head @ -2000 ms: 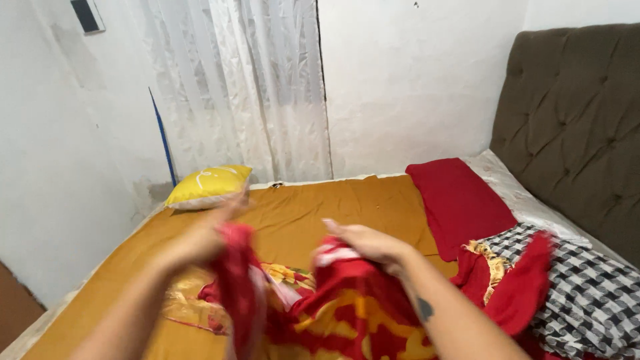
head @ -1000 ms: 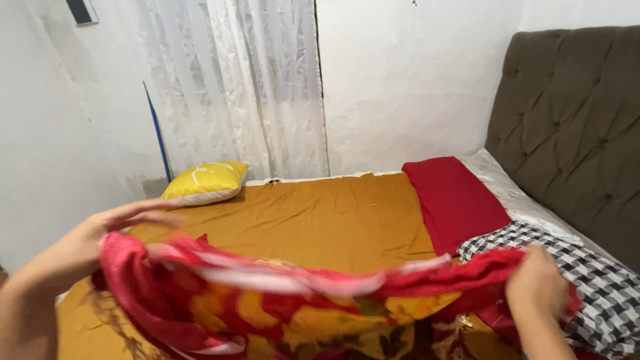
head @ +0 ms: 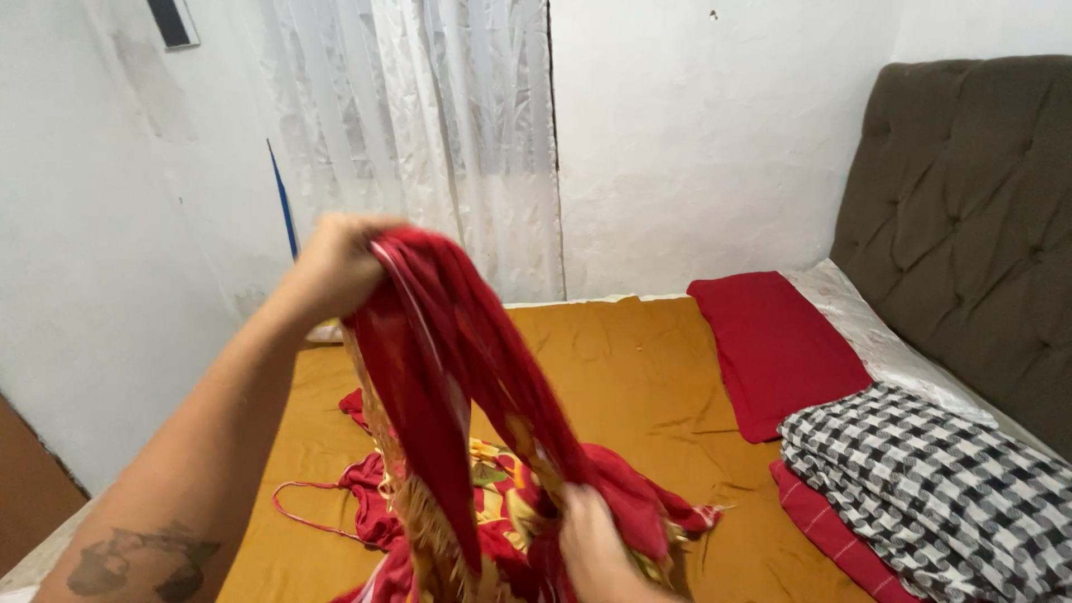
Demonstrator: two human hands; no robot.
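My left hand [head: 347, 264] is raised at centre left, closed on the gathered edge of a red and yellow patterned cloth with fringe [head: 435, 335]. The cloth hangs from it in folds down to the bed. Lower and to the right, my right hand [head: 590, 532] grips another part of the same cloth, slightly blurred. Under and beside the cloth, a red garment with a thin strap [head: 373, 502] lies on the mustard sheet [head: 636, 377]. More yellow and red patterned fabric is bunched between the hands.
A red pillow [head: 779, 352] lies near the tufted headboard [head: 963, 218]. A black and white checked cloth [head: 921, 477] lies over red fabric [head: 829, 519] at right. Behind my left hand, a cushion [head: 325, 332] is mostly hidden. A white curtain [head: 452, 151] hangs at the wall.
The cloth was stretched wide between both hands a second ago; now it hangs in folds from my raised left hand. My right hand has come inward from the right.
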